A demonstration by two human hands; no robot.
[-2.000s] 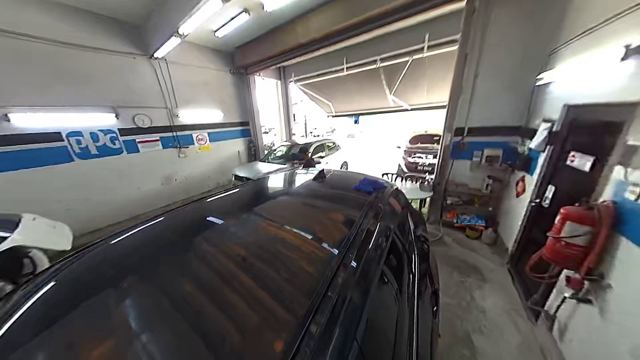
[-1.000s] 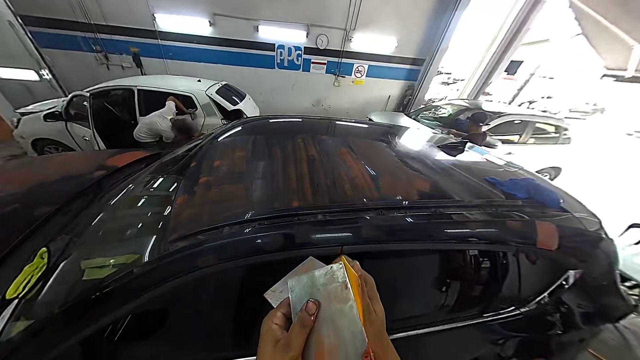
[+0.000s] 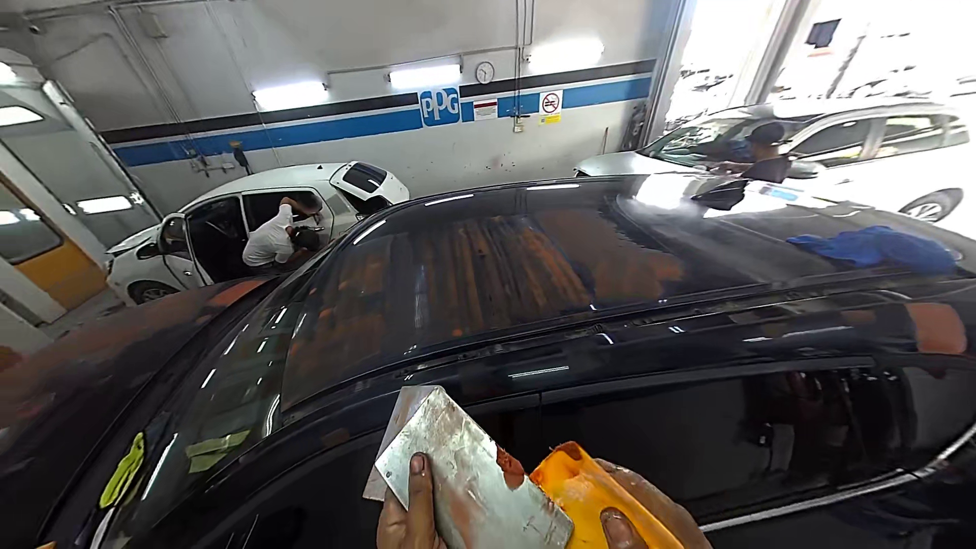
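My left hand (image 3: 412,507) grips a flat metal plate (image 3: 465,465) smeared with reddish-brown filler, its thumb on top; a second greyish plate (image 3: 396,435) shows behind it. My right hand (image 3: 648,507) holds a yellow plastic spreader (image 3: 591,496), its reddish tip beside the metal plate's right edge, where a lump of reddish filler (image 3: 509,467) sits. Both hands are low in the view, in front of the side windows of a dark car. The car's roof (image 3: 488,267) has streaked orange-brown patches, and a smaller orange patch (image 3: 936,328) marks the roof's side rail at right.
A blue cloth (image 3: 877,248) lies on the roof at right. Yellow-green cloth or gloves (image 3: 122,470) rest near the windshield. Beyond stand a white hatchback (image 3: 293,183), where a person (image 3: 271,238) bends over, and a light-coloured car (image 3: 877,145) with another person (image 3: 766,156).
The view has swung from the garage entrance to the car's side. Since one second ago, the yellow spreader has come into fuller sight at the metal plate's right edge.
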